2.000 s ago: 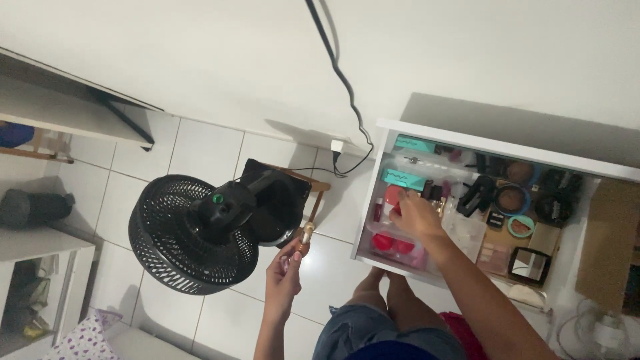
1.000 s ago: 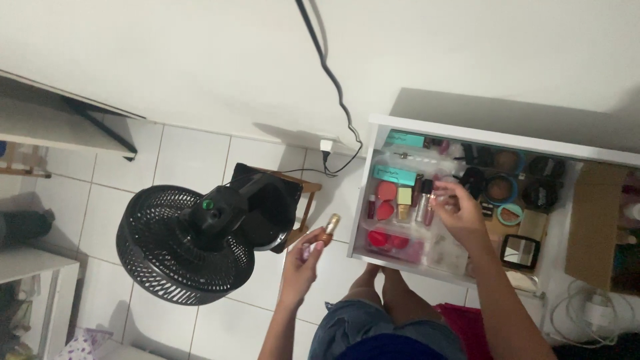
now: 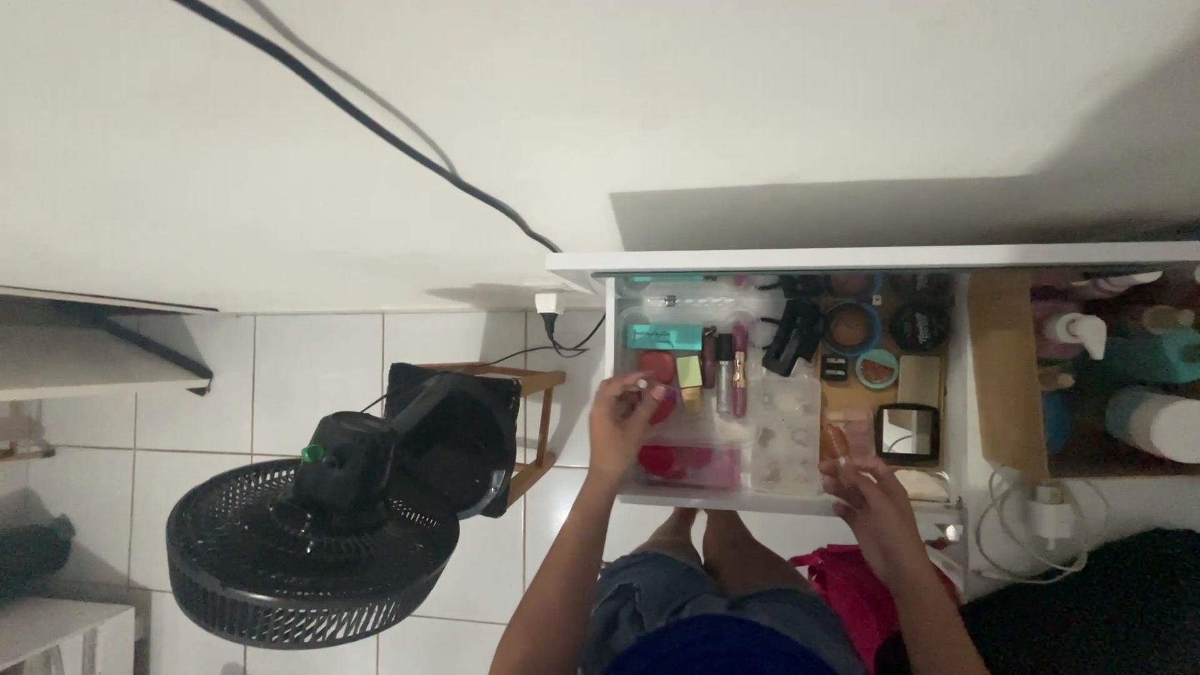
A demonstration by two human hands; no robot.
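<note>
My left hand (image 3: 623,422) is over the left part of the open white drawer (image 3: 769,261), its fingers curled beside the red round items (image 3: 656,366); whether it holds something small cannot be told. My right hand (image 3: 872,502), at the drawer's front edge, pinches a small orange-brown tube (image 3: 832,441), blurred. Near the left hand lie a yellow-green and gold lipstick (image 3: 690,375), a clear gloss tube with a black cap (image 3: 724,375) and a teal box (image 3: 664,337). Right of them are a black hair claw clip (image 3: 792,337), round compacts (image 3: 851,326) and a square black-framed mirror (image 3: 907,433).
A black fan (image 3: 314,544) stands left of the drawer, near a wooden-legged stool (image 3: 536,422). A cardboard box (image 3: 1008,375) with bottles sits to the right, above a white charger and cable (image 3: 1052,516). A pink bag (image 3: 839,586) lies below the drawer.
My left hand has moved from beside the fan, where it held a small tube, to over the drawer. My right hand has moved from the makeup tubes to the front edge. The view has shifted.
</note>
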